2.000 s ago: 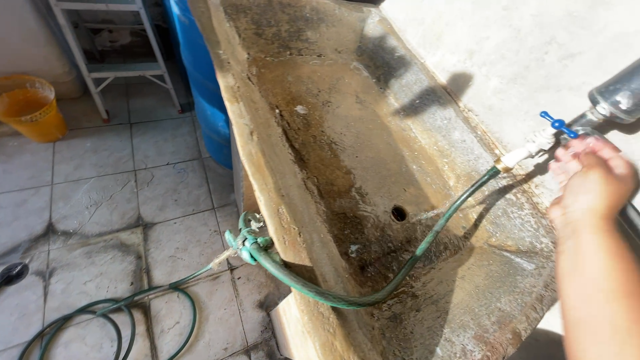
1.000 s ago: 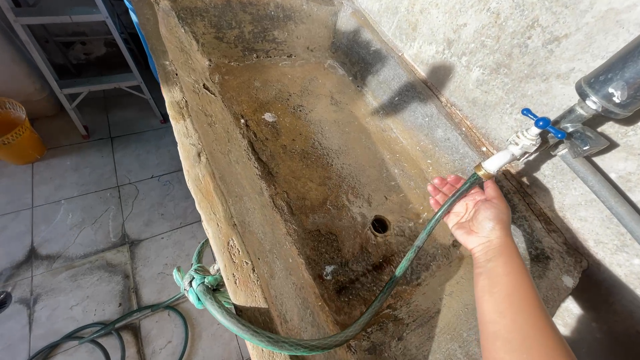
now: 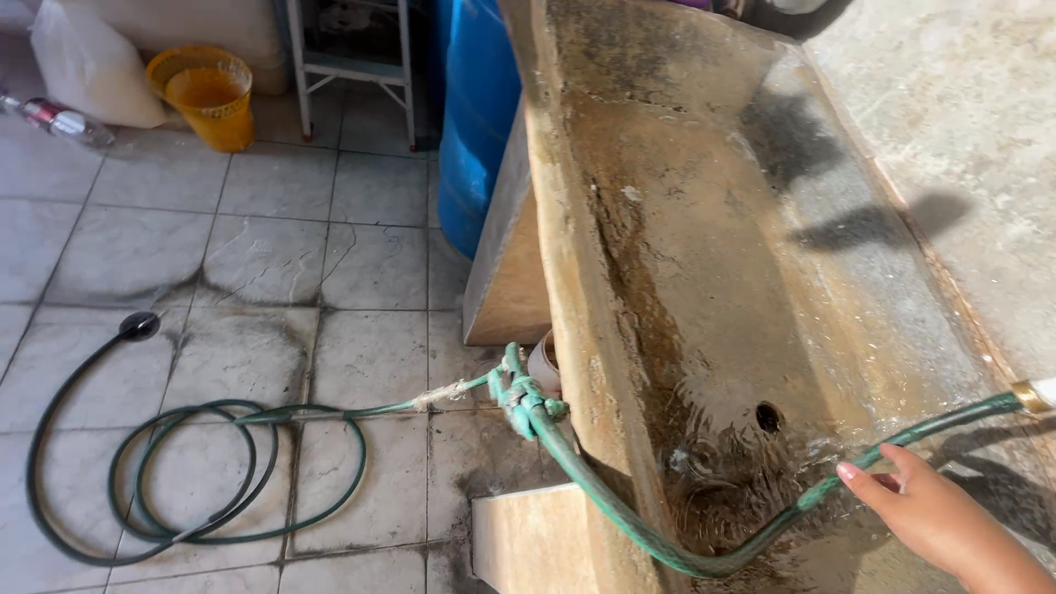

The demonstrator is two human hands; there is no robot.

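A green hose (image 3: 709, 563) runs from a brass-ended white fitting (image 3: 1041, 394) at the right edge, across the concrete sink (image 3: 577, 272) and over its near rim. My right hand (image 3: 916, 495) is beside the hose's right part, thumb and forefinger at it, seemingly touching; whether it grips is unclear. Green cord or cloth (image 3: 524, 400) is knotted round the hose outside the rim. From there the hose goes down and coils on the floor, its dark end at a floor drain (image 3: 139, 326). Rippling water lies near the sink's drain hole (image 3: 768, 417). My left hand is out of view.
Beside the sink stands a blue plastic barrel (image 3: 474, 132). A stepladder (image 3: 355, 68), a yellow bucket (image 3: 210, 95), a white sack (image 3: 95, 66) and a plastic bottle (image 3: 66, 122) are on the tiled floor (image 3: 371, 264) farther back. The sink rests on block supports (image 3: 528, 536).
The view has swung left, showing more floor. My right hand was open below the fitting a second ago and is now lower along the hose. Ripples now show in the sink.
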